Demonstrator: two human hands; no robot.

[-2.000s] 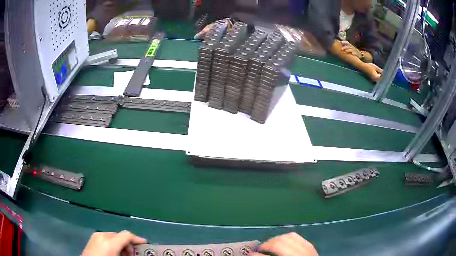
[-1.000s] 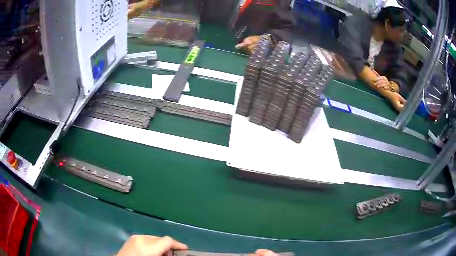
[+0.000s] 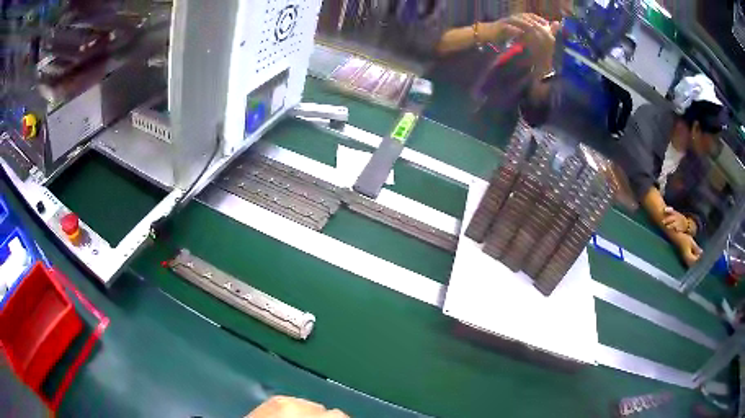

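Note:
My left hand [image 3: 296,407] shows only as a small part at the bottom edge; its fingers and anything in them are cut off. My right hand is out of the picture. A grey-brown bar [image 3: 241,295] lies alone on the green bench top, its small raised points facing up. Tall stacked bars [image 3: 543,212] stand in several columns on the white board [image 3: 523,314]. Part of a six-hole bar [image 3: 644,403] shows at the lower right edge.
Flat-laid bars [image 3: 274,192] lie beside the left machine [image 3: 204,82]. A dark strip with a green label [image 3: 380,167] lies behind them. A red bin [image 3: 41,326] is at lower left, near the emergency stop button [image 3: 71,228]. Capped person [image 3: 666,155] at far right.
The view has turned left and tilted, so the bench things appear further right. The bar between my hands has left the picture, and so has my right hand. The red bin shows more fully.

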